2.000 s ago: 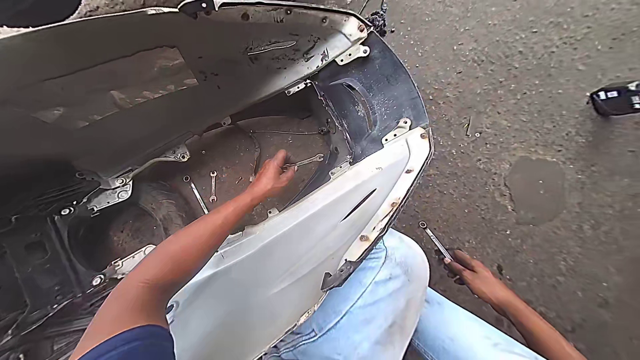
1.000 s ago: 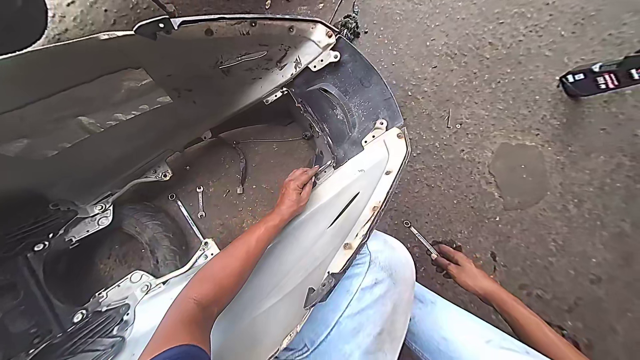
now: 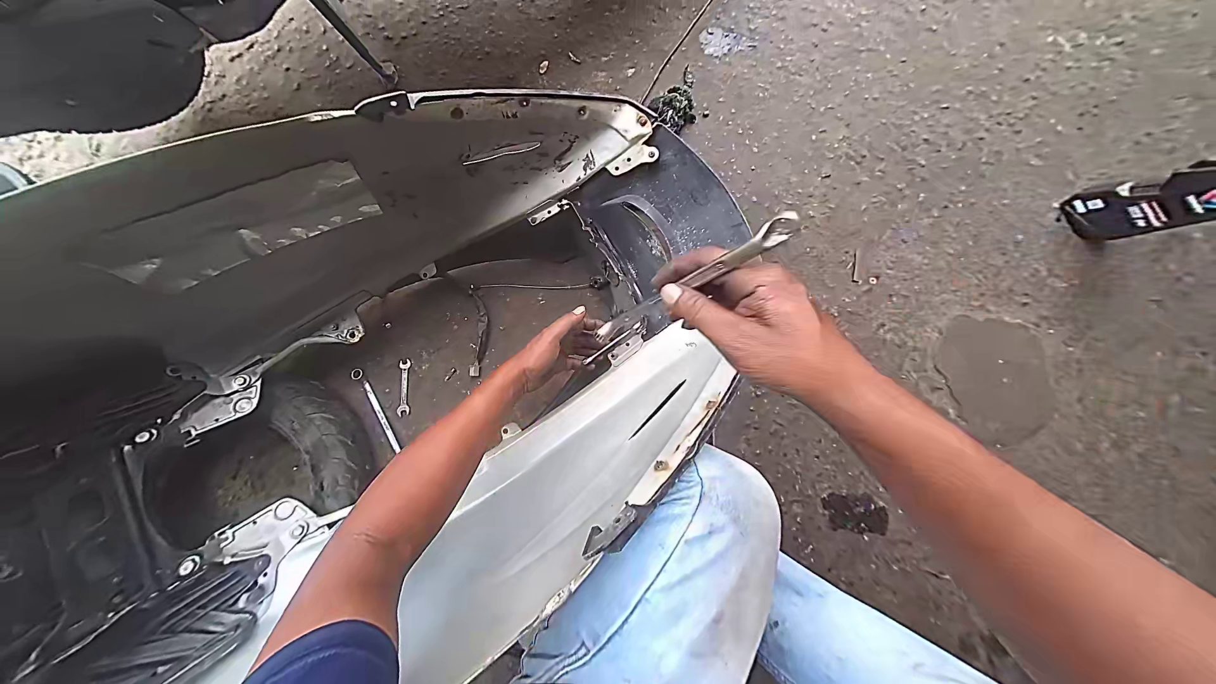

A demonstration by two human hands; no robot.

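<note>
Above the end of the white motorcycle body panel (image 3: 560,475), my right hand (image 3: 750,313) grips a combination wrench (image 3: 727,266), one end pointing up and right. My left hand (image 3: 560,351) reaches inside the panel frame, beside a metal bracket (image 3: 625,350); a slim metal tool, seemingly a wrench, is between its fingers, partly hidden by them. A black curved plastic piece (image 3: 708,190) joins the two side panels. On the ground inside the frame lie a small open-ended wrench (image 3: 405,388) and a longer wrench (image 3: 382,414).
The far side panel (image 3: 285,209) curves along the upper left. A tire (image 3: 318,437) lies under the frame, near a loose cable (image 3: 480,332). A black object bearing writing (image 3: 1135,209) lies on the ground at right. My knee in jeans (image 3: 703,560) is against the near panel.
My right hand has come up from beside my knee with its wrench to the panel's end. My left hand is still inside the frame.
</note>
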